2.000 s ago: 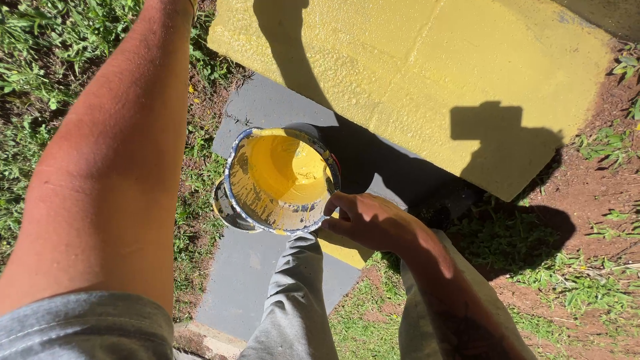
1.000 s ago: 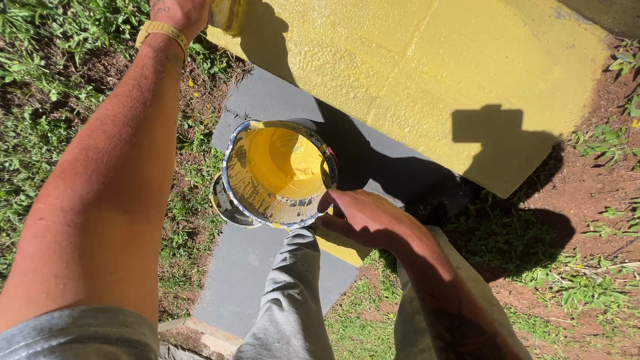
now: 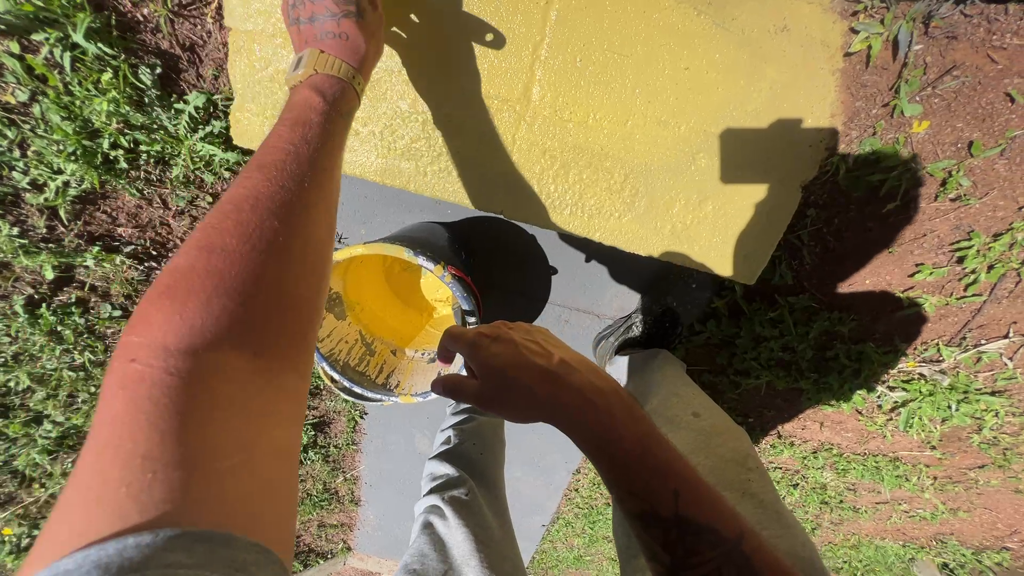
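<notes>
A bucket with yellow paint inside (image 3: 392,300) stands tilted on a grey slab, its rim smeared with paint. My right hand (image 3: 520,372) pinches the near right part of that rim between thumb and fingers. My left hand (image 3: 336,32), tattooed on its back and with a pale yellow watch (image 3: 326,68) at the wrist, reaches to the top edge over a slab coated in glossy yellow paint (image 3: 592,104). Its fingers lie outside the view, so what they hold is hidden. The left forearm covers the bucket's left edge.
Grass and weeds (image 3: 72,336) border the slabs on the left. Reddish soil with plants (image 3: 952,48) lies to the right. My legs in grey trousers (image 3: 688,424) and a dark shoe (image 3: 620,336) are below and right of the bucket. Shadows fall across both slabs.
My left hand, out of view two seconds ago, came in beside a yellow-coated thing and is now farther right over the yellow slab; that thing is out of view. My right hand stays at the rim.
</notes>
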